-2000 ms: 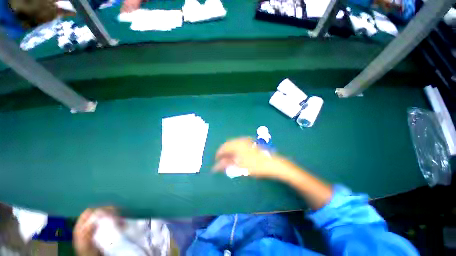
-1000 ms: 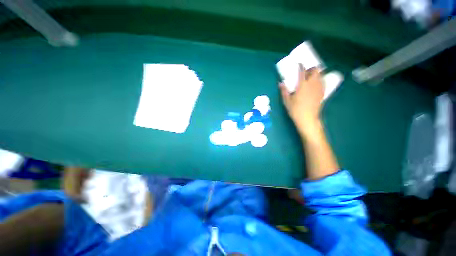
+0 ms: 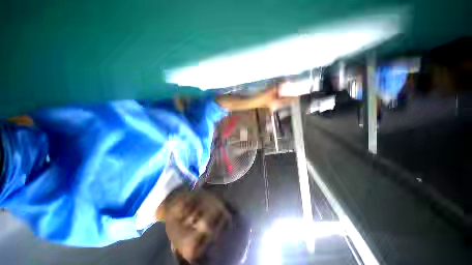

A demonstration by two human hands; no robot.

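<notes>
The view is strongly blurred and turned. A green surface (image 3: 93, 52) fills the top. A long, bright white shape (image 3: 290, 54) lies across it; I cannot tell what it is. Neither of my hands can be made out. A bare hand (image 3: 277, 98) at a white object (image 3: 300, 88) joins an arm that seems to belong to another person in a blue jacket. The sheets, discs and white cylinders seen earlier are not recognisable here.
The person in the blue jacket (image 3: 98, 165) appears upside down at left and centre, head at the bottom. A round fan (image 3: 233, 155) with red marks is beside them. Pale metal posts (image 3: 372, 103) stand at right. A bright glare (image 3: 290, 240) is at the bottom.
My right hand went from the discs to the white cylinders at the back right. The view has since swung away sharply, and that hand, the sheets and the discs have left it.
</notes>
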